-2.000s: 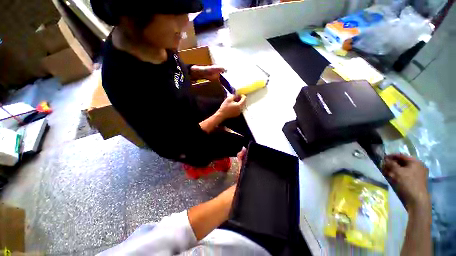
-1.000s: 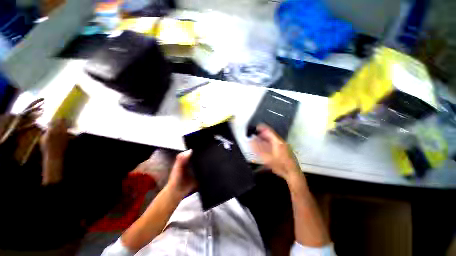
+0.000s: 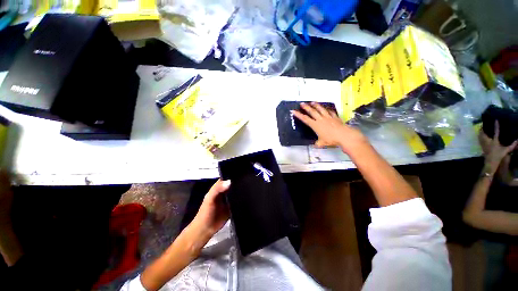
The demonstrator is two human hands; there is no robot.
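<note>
My left hand (image 3: 213, 206) holds a black box tray (image 3: 258, 207) by its left side, over my lap at the bench's front edge. A small white accessory (image 3: 263, 171) lies in the upper part of the tray. My right hand (image 3: 328, 126) rests with fingers spread on a closed black box (image 3: 288, 126) lying on the bench; the hand covers much of its top. A yellow sleeve (image 3: 200, 116) with a black end lies tilted on the bench between the tray and the black stack.
Large black boxes (image 3: 62, 71) stand at the left. Yellow packs in clear film (image 3: 397, 71) stand at the right. A clear bag of small parts (image 3: 257, 51) and a blue bag (image 3: 324, 16) are at the back. Another person's hands (image 3: 495, 149) hold a black box at far right.
The view has swung right, then closer to the bench. The black tray now has the white accessory in it. My right hand has come down onto the closed black box.
</note>
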